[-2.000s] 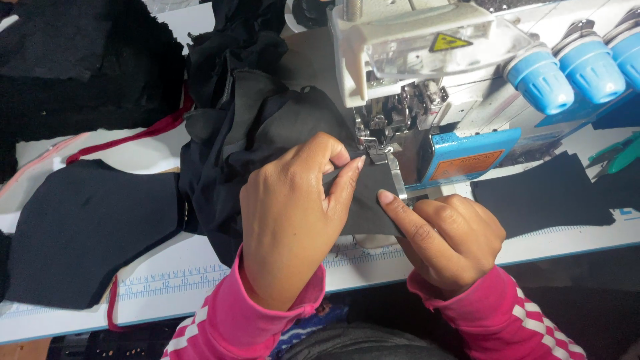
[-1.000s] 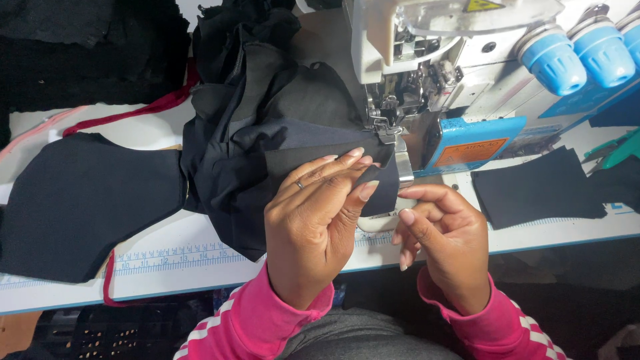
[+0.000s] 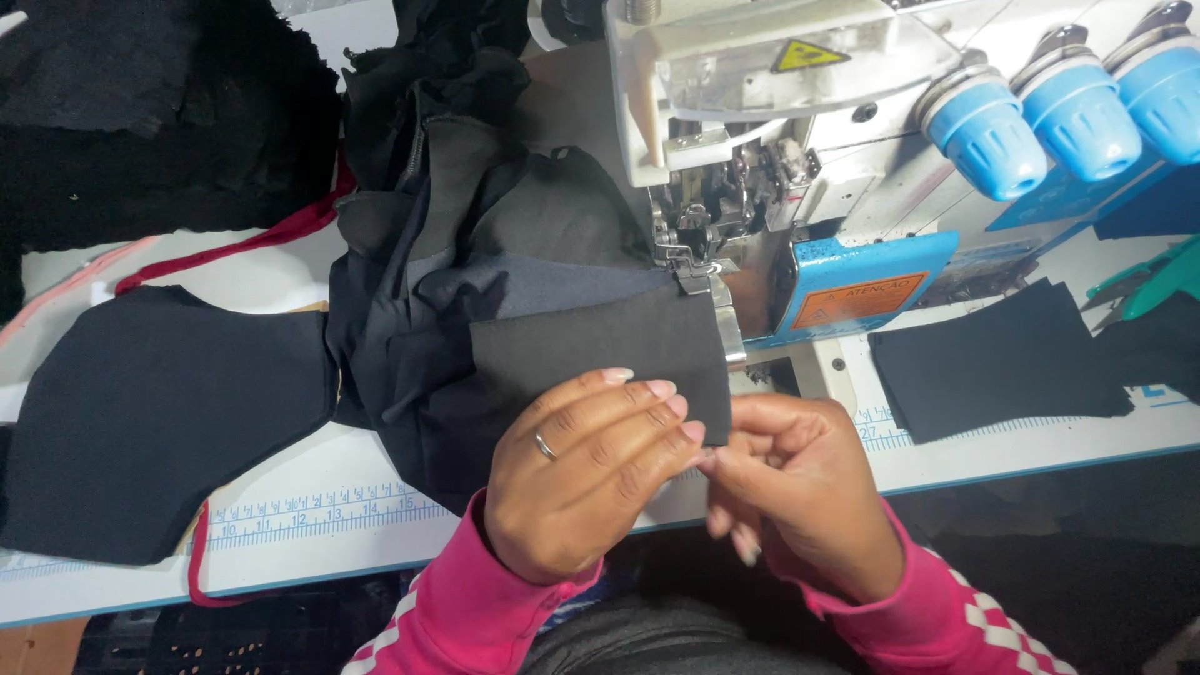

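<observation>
A black fabric panel [image 3: 600, 347] lies over a bunched black garment piece [image 3: 422, 281], its top right corner at the presser foot [image 3: 698, 272] of an overlock sewing machine [image 3: 769, 75]. My left hand [image 3: 591, 469] rests on the panel's lower part, fingers close together, a ring on one finger. Its fingertips meet those of my right hand [image 3: 797, 478] at the panel's lower right corner. My right thumb and index finger pinch the fabric edge there, and the other fingers curl below. The needle area is partly hidden by metal parts.
Cut black pieces lie in a stack [image 3: 169, 422] at the left and another [image 3: 1003, 366] at the right, near green-handled scissors [image 3: 1162, 277]. Dark fabric [image 3: 169, 122] fills the upper left beside a red strip [image 3: 253, 234]. A printed ruler [image 3: 309, 511] runs along the table's front edge.
My hands have moved from beside the presser foot down to the panel's lower right corner. The panel now lies flatter and more of it shows. My right hand has closed on the edge.
</observation>
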